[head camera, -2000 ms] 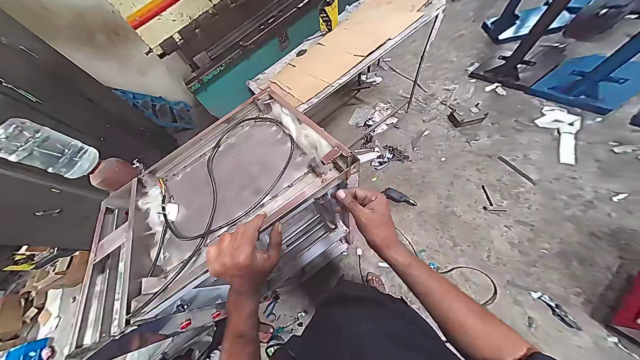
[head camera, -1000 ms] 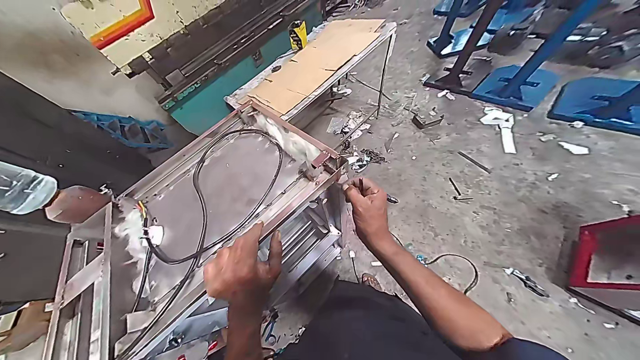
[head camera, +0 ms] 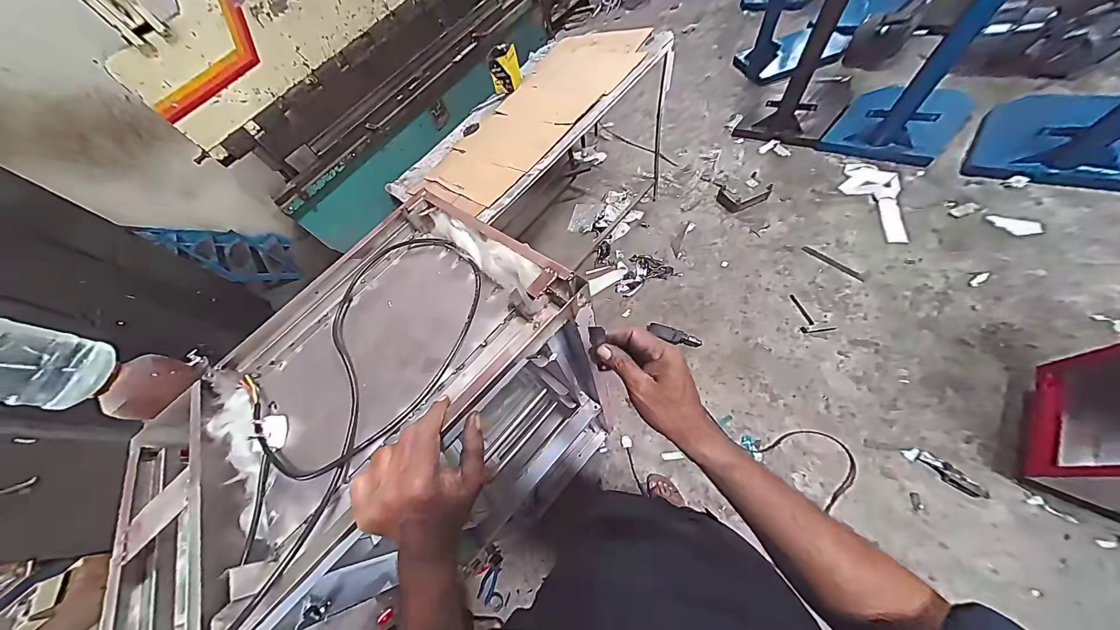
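A metal frame cabinet lies before me, with a flat grey panel set inside its top. Black cable loops over the panel, and coloured wires show at its left end beside white fibrous insulation. My left hand rests on the near rail of the frame, thumb and fingers apart. At the right corner, my right hand pinches a small dark part against or close to the upright; the part's kind is unclear.
A cardboard-topped table stands beyond the frame. A plastic bottle is at the left. Blue metal bases, a red-framed object, pliers and scraps are on the floor. A thin cable curls at the right.
My right hand has shifted slightly down and away from the frame's corner, and the dark part between its fingers shows more plainly. My left hand stays on the near rail.
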